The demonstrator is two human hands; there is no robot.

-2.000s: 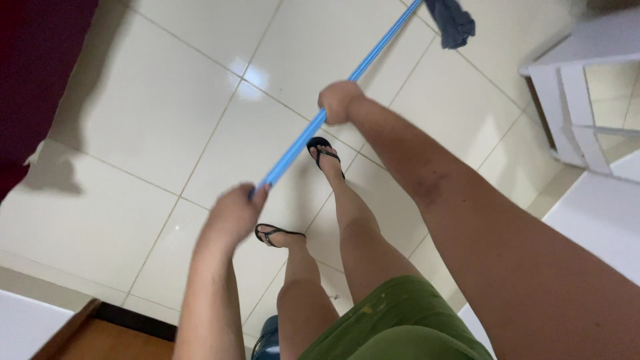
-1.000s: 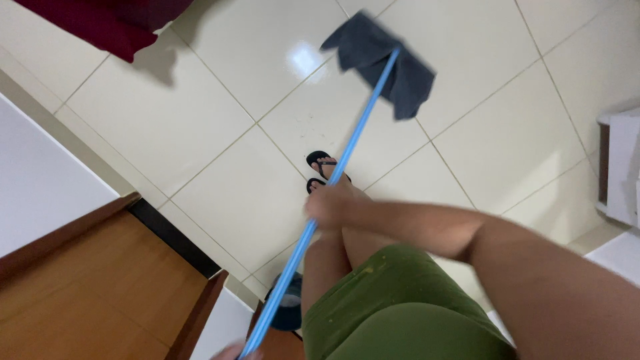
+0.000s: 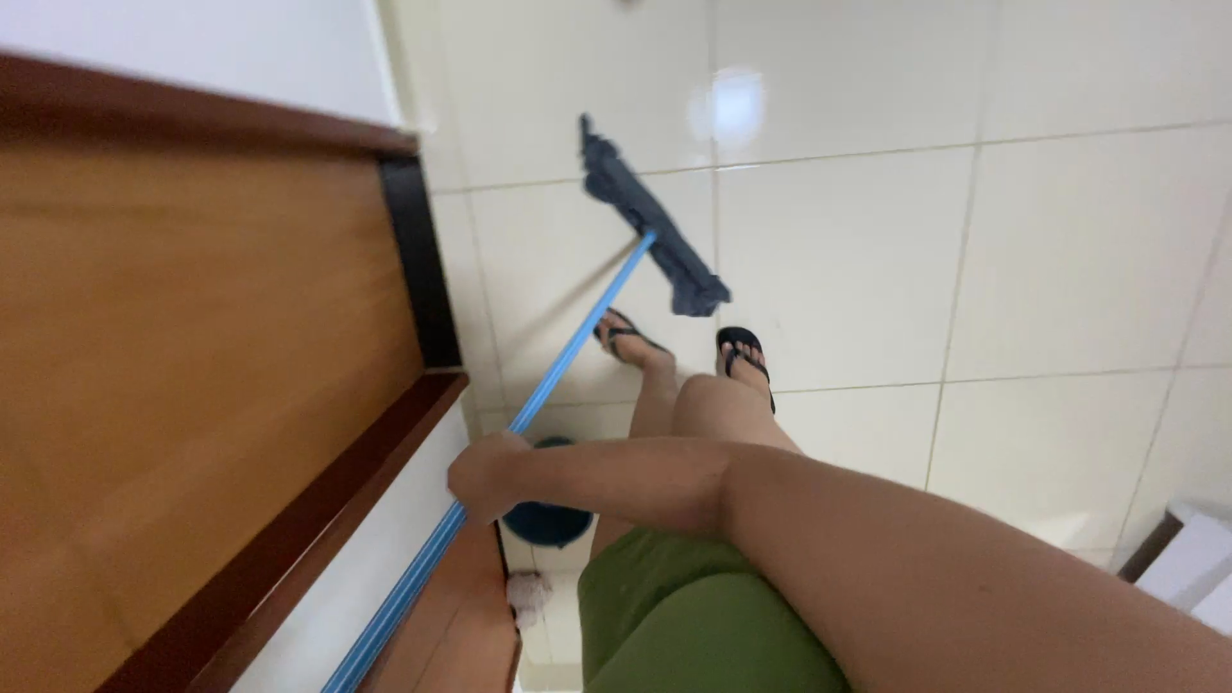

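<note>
A long blue pole [image 3: 568, 356] slants from the lower left up to a dark grey cloth [image 3: 654, 221], which is draped in a long strip over the tool's head at the tiled floor [image 3: 828, 260]. My right hand [image 3: 491, 474] is closed around the pole about midway along its visible length. The pole's lower end runs out of the frame at the bottom left, and my left hand is out of view. The cloth lies just beyond my feet in black flip-flops [image 3: 741, 348].
A dark bucket [image 3: 549, 523] stands beside my legs, partly hidden by my right forearm. On the left are a wooden door [image 3: 192, 289], its brown frame and a white wall. A pale crumpled item [image 3: 527, 592] lies near the lower doorway. White furniture [image 3: 1193, 558] stands at the lower right.
The cloth-covered head has moved from ahead on the right to near the doorway side. My left hand, partly visible before, has left the frame. The view has turned and shifted toward the door.
</note>
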